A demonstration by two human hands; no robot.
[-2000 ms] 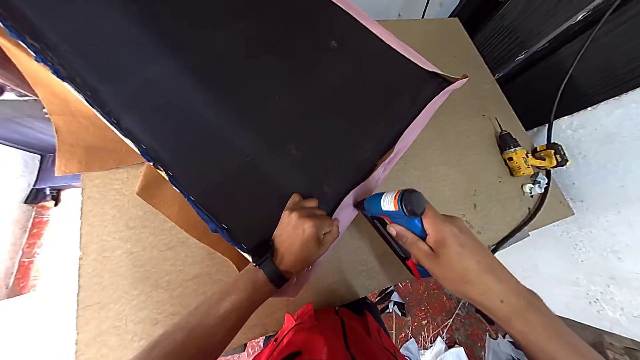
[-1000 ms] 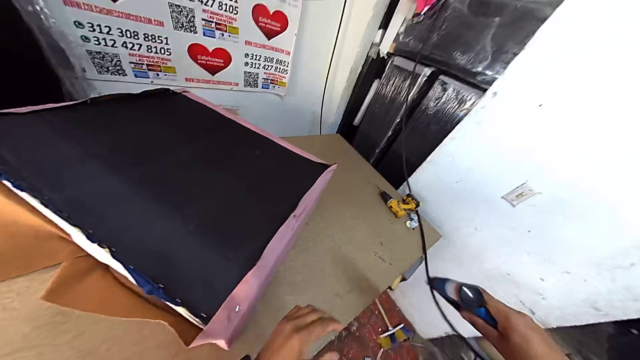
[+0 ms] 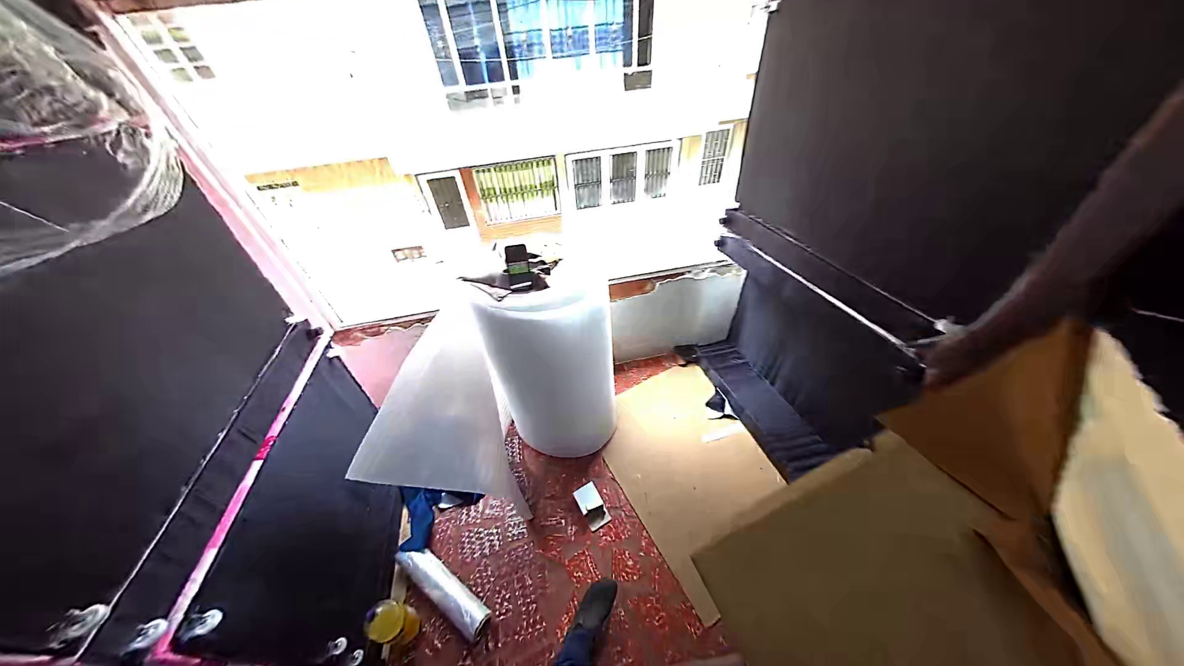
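Neither my left hand nor my right hand can be made out. A blurred forearm and hand (image 3: 971, 347) enter from the upper right, apparently another person's; the fingers are beside the upper edge of a brown fabric flap (image 3: 1004, 425), and their grip is unclear. Below the flap lies a large tan board (image 3: 860, 564), with pale material (image 3: 1124, 499) at its right. A dark shoe (image 3: 597, 603) shows at the bottom. Ahead stands a thick white foam roll (image 3: 550, 379) with a loose sheet (image 3: 435, 416); a phone (image 3: 518, 264) rests on top among dark pieces.
Black-covered furniture pieces (image 3: 111, 361) stand at the left, with others (image 3: 879, 157) at the right. On the red patterned floor (image 3: 499, 564) lie a roll of shiny film (image 3: 446, 592), a small white box (image 3: 590, 505) and a flat board (image 3: 684, 444). A yellow object (image 3: 390, 622) is at lower left.
The view has swung strongly away from the black panel with pink edging and the yellow drill. The blue tool held in my right hand one second ago is out of sight, as are both hands.
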